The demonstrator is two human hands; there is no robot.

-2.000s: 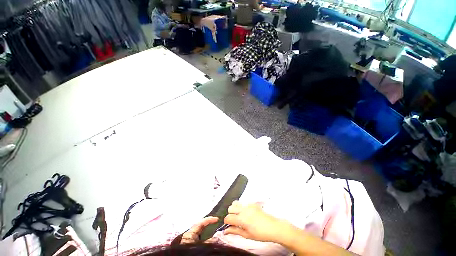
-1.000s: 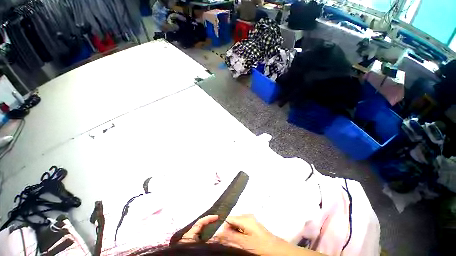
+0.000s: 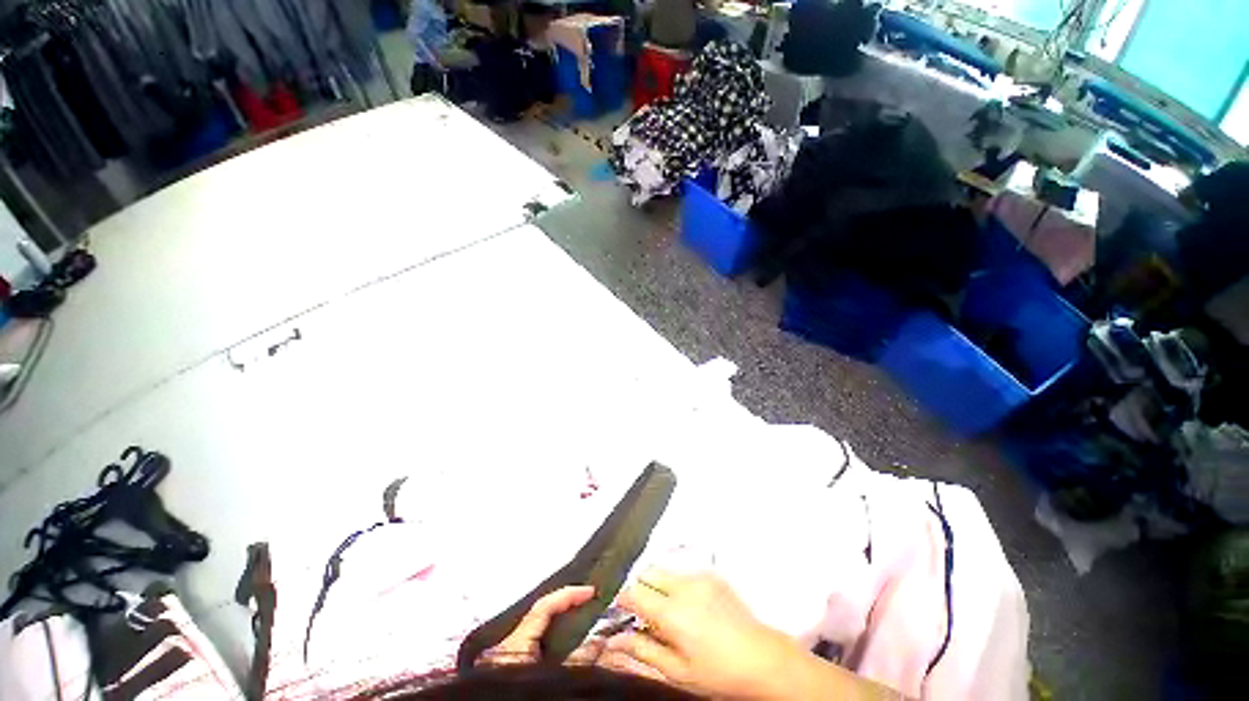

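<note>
A pink garment lies in a soft heap along the near table edge and hangs over its right side, white in the glare. A dark olive band runs up and right across it. My left hand holds the band's lower part, thumb on top; its rest is hidden at the bottom edge. My right hand is at the band's right side, its fingers bent and pinched on the cloth or band edge. A small shiny or dark spot shows between the hands, too small to name. Thin dark piping curves on the cloth.
A white table with a seam reaches away. Black hangers lie tangled at left, above pink pieces with dark trim. Beyond the right edge stand blue bins, a dark cloth pile and checked cloth. A person sits at the back.
My right hand has shifted from on top of the band to its right side, lower down. My left hand stays on the band. The view has shifted slightly.
</note>
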